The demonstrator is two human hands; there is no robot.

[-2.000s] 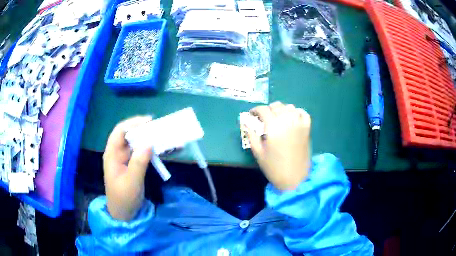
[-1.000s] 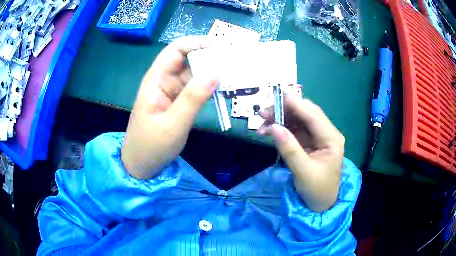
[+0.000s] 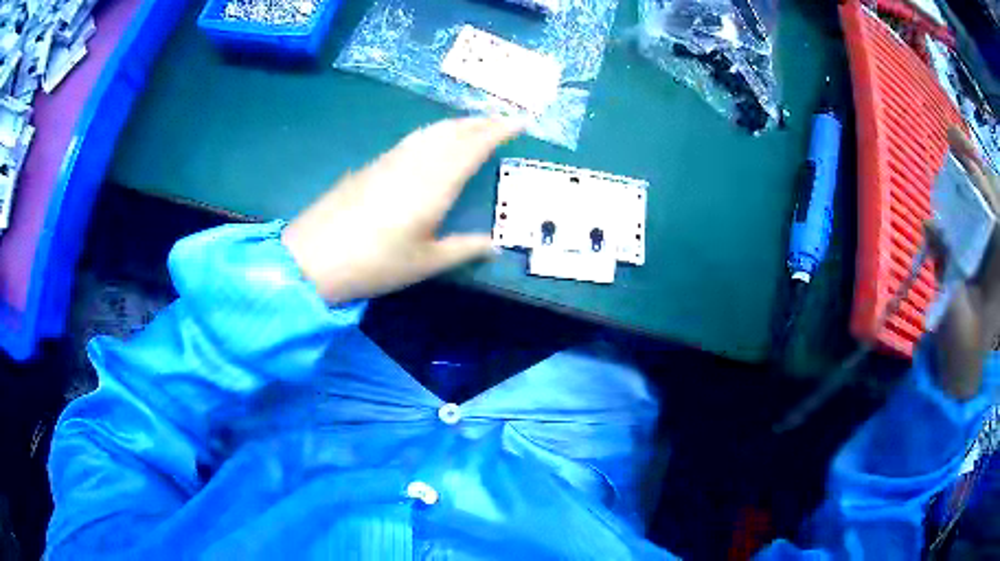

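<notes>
A white T-shaped plastic part point(image 3: 572, 208) with two dark holes and small edge holes lies flat on the green bench near its front edge. My left hand point(image 3: 400, 208) is open and empty just left of it, fingers apart, slightly blurred. My right hand point(image 3: 967, 318) is at the far right edge of the picture, partly cut off and blurred. It holds the white housing point(image 3: 965, 216), which looks greyish there, over the slotted rack. A thin pale lead trails down and left from it.
The electric screwdriver point(image 3: 815, 197) lies left of the red-orange slotted rack point(image 3: 877, 175). A clear bag point(image 3: 384, 44) bears a holed white plate point(image 3: 502, 68). A bag of black fittings point(image 3: 724, 55), the blue screw bin point(image 3: 266, 31) and the large blue tray point(image 3: 93, 164) also show.
My right hand has carried the housing from the middle to the far right. My left hand has let go of the housing. The T-shaped part now lies uncovered on the bench.
</notes>
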